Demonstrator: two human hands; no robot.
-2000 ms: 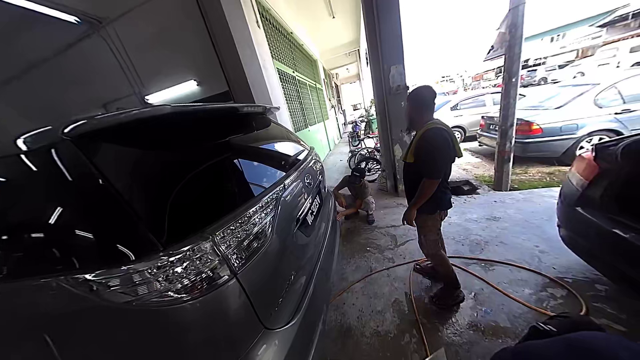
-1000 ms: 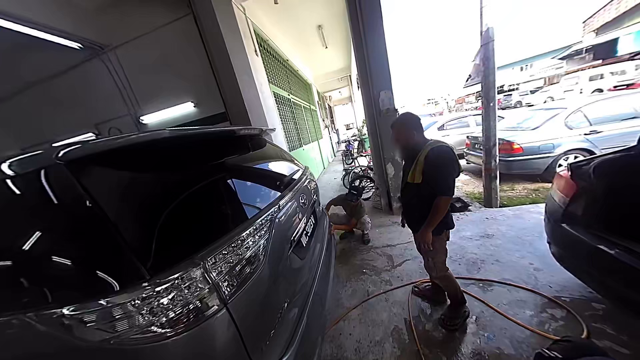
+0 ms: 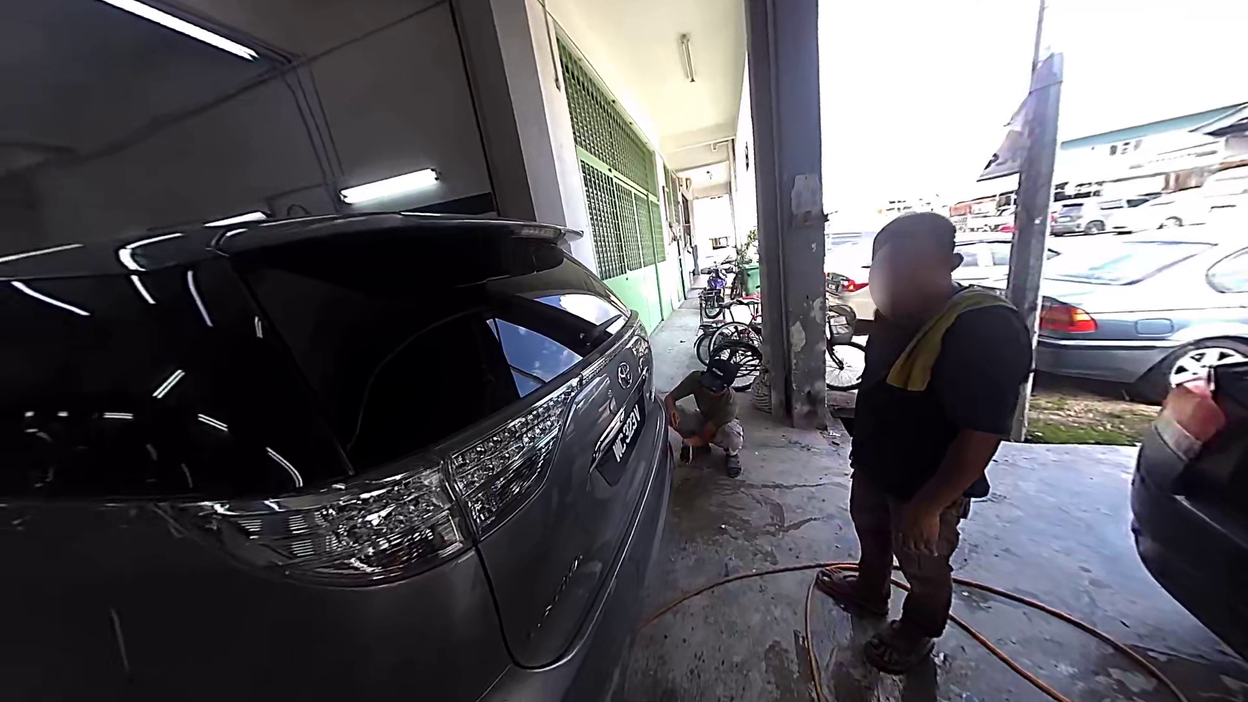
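Observation:
Neither of my hands shows in the head view, so what they hold or touch is hidden. A dark grey Toyota car (image 3: 546, 585) fills the left side, its rear toward the walkway. Its clear tail light (image 3: 361, 526) and dark rear window (image 3: 419, 361) face me. Right of the car stands a person in a dark shirt (image 3: 936, 409), a yellow towel (image 3: 941, 336) over one shoulder and an arm hanging down. Another person (image 3: 712, 414) crouches by the car's far rear corner, arms reaching low toward it.
An orange hose (image 3: 1014, 595) loops over the wet concrete floor (image 3: 741, 556) around the standing person's feet. A square pillar (image 3: 792, 214) rises beside parked bicycles (image 3: 736, 336). A dark car (image 3: 1194, 517) is at the right edge, with a silver-blue car (image 3: 1121, 312) beyond the metal post (image 3: 1035, 244).
The standing person has turned from facing away toward the grey car, more to the front. The crouching person remains by the car's far corner.

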